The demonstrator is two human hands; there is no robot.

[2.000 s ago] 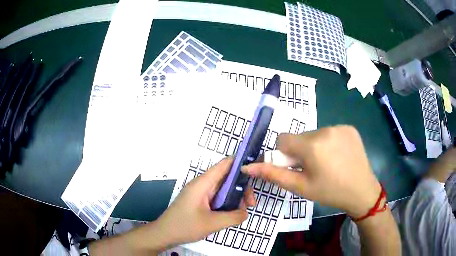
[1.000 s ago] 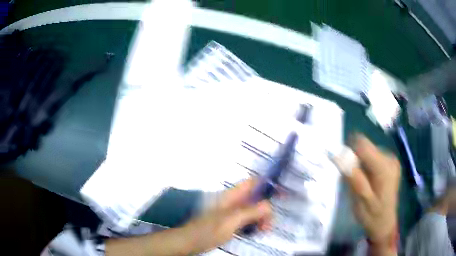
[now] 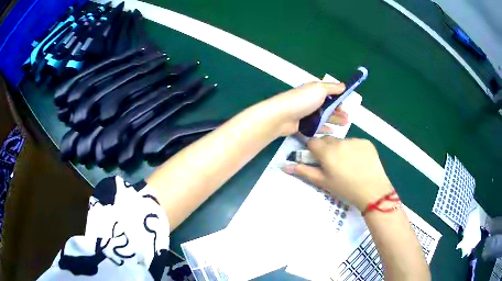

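My left hand (image 3: 316, 107) holds a black-and-purple appliance body (image 3: 342, 101) over the paper sheets, its pale end pointing up and right. My right hand (image 3: 344, 167) is just below it, palm down. Its fingertips pinch a small white pad (image 3: 306, 157), with a small dark piece at its left end; whether that is a label I cannot tell. Under the hands lie a mostly blank white sheet (image 3: 275, 214), a sheet with small dark circles (image 3: 338, 211) and an outlined label sheet (image 3: 360, 260), partly hidden by my right forearm.
Black bodies (image 3: 115, 104) lie fanned in rows at left, with blue-and-black parts (image 3: 66, 46) beyond them and a blue bin (image 3: 22, 35) at the upper left corner. A dot sticker sheet (image 3: 456, 189) and a white crumpled wipe (image 3: 470, 233) lie at right. A pale strip (image 3: 236, 46) crosses the green bench.
The view has swung left, bringing in more black bodies and the blue bin. My left hand has reached forward with the body, now turned in the grip. My right hand stays close beside it.
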